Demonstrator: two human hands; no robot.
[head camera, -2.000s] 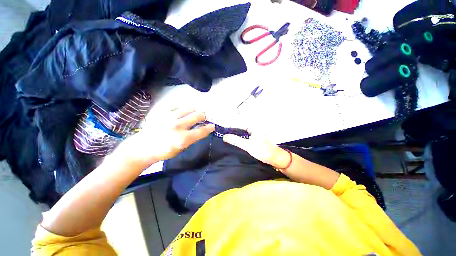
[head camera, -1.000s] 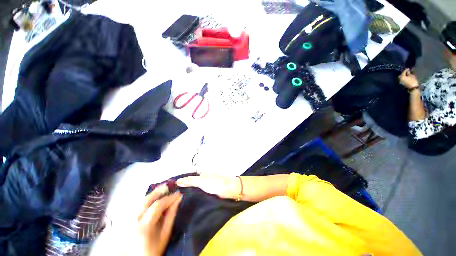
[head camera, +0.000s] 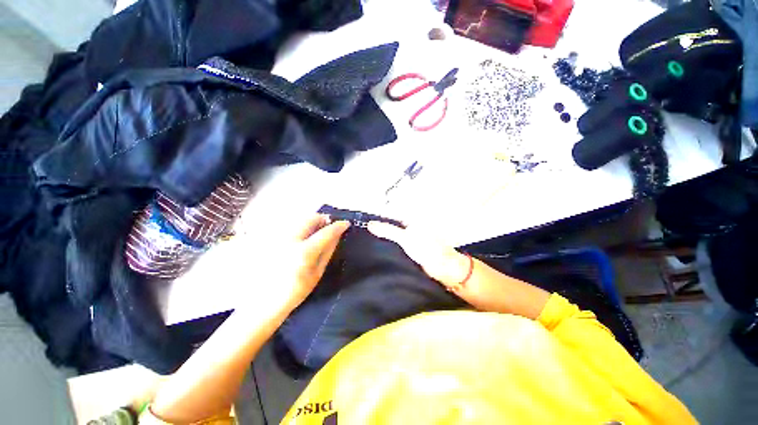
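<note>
A black garment piece (head camera: 357, 282) lies over my lap and against the table edge, with a pale stitch line. Its dark edge strip (head camera: 359, 217), carrying small bright dots, runs between my hands. My left hand (head camera: 312, 257) pinches the strip's left part between thumb and fingers. My right hand (head camera: 422, 249) holds the strip's right part, thumb and fingertips on it. A needle or thread is too small to make out. A silver-grey bead pile (head camera: 503, 98) lies farther back on the table.
Black garments (head camera: 191, 116) are heaped left, over a striped bundle (head camera: 187, 228). Red-handled cutters (head camera: 424, 95), small snips (head camera: 407, 176) and yellow-handled pliers (head camera: 522, 163) lie on the white table (head camera: 465, 199). Black cones (head camera: 611, 124) with green rings stand right. A red item (head camera: 548, 21) is at the back.
The view has swung back, and the seated person at the right has left it. My left hand has come down beside the strip, which now lies stretched between both hands.
</note>
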